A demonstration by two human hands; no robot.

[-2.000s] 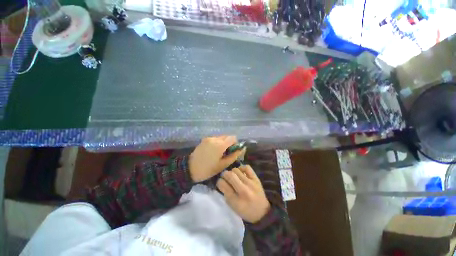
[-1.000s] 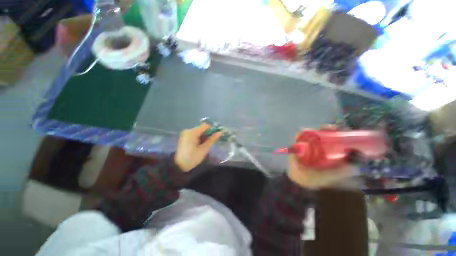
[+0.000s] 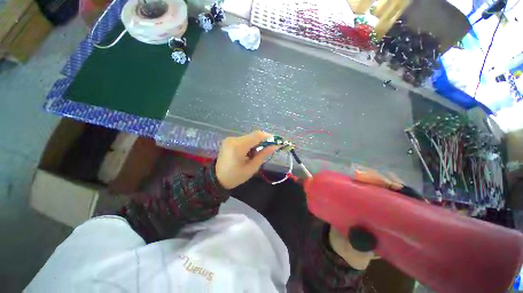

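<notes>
My left hand [image 3: 242, 160] holds a small green circuit board [image 3: 276, 142] by its edge, over the front edge of the bench. A white lead loop [image 3: 290, 170], fine red wires and a black-tipped lead [image 3: 296, 158] come off the board. My right hand [image 3: 351, 252] is wrapped around the red glue bottle [image 3: 401, 226], which looks very large and hides most of the hand. The bottle's narrow end points left at the board's wires. Whether the nozzle touches them I cannot tell.
A grey mat [image 3: 275, 91] covers the bench. Wired boards [image 3: 459, 154] are heaped at right. A tape reel [image 3: 155, 22] and crumpled tissue [image 3: 243, 36] lie at upper left. A white parts tray [image 3: 309, 22] and black components [image 3: 410, 51] are at the back. An open carton [image 3: 63, 191] is below left.
The red bottle, on the mat two seconds ago, was taken up by my right hand. It has come nearer the camera, its nozzle now by the board. My left hand keeps the board. The view has shifted.
</notes>
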